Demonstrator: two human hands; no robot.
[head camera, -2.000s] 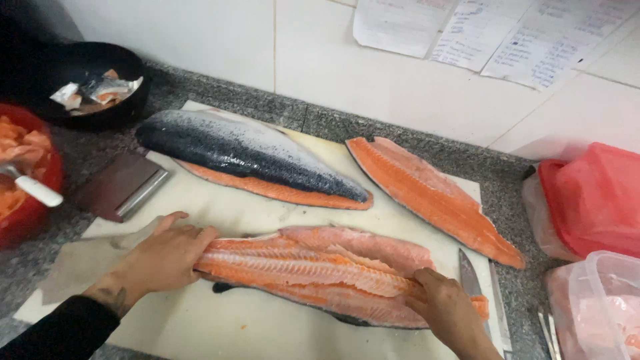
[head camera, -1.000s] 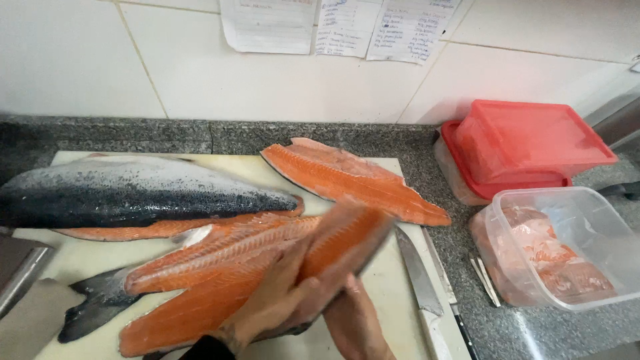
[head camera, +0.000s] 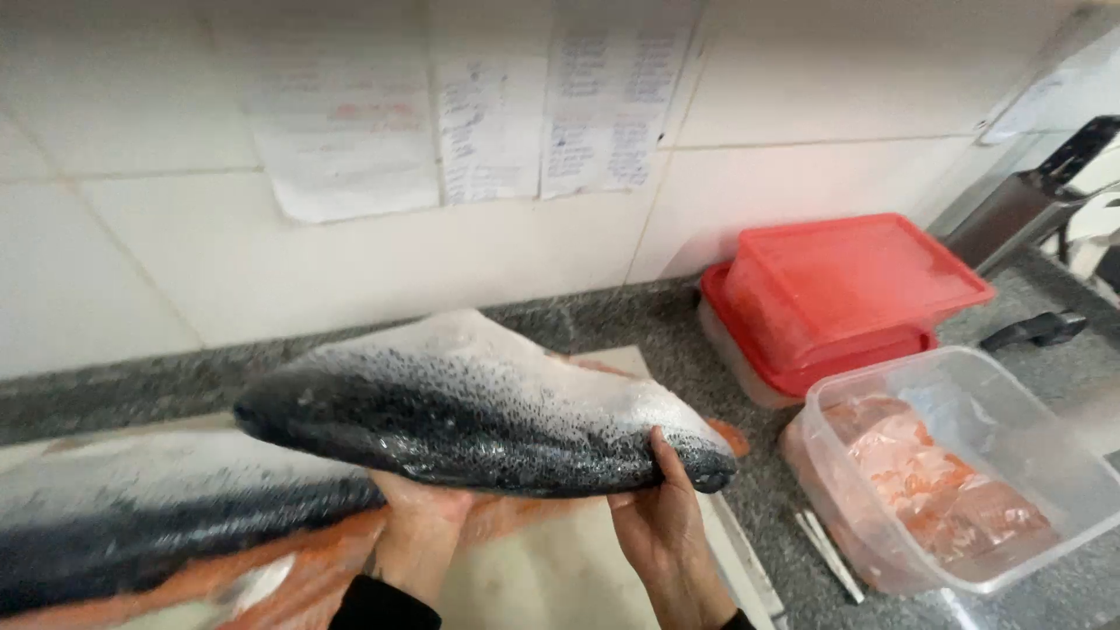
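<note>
A salmon fillet, speckled skin facing me, is held up over the white cutting board. My left hand supports it from below near the middle; its fingers are hidden behind the fish. My right hand grips the narrower right end, thumb on the skin. Below and to the left lies a larger skin-on salmon piece, with orange flesh along its lower edge. A bit of orange flesh shows behind the held fillet's right end.
Right of the board stand a clear plastic tub of salmon pieces and a red-lidded container. White sticks lie beside the tub. Handwritten papers hang on the tiled wall behind. A dark knife block stands at the far right.
A fillet has been lifted off the board and now shows its skin side; two seconds ago both hands were on a fillet lying flesh up. The view has swung right.
</note>
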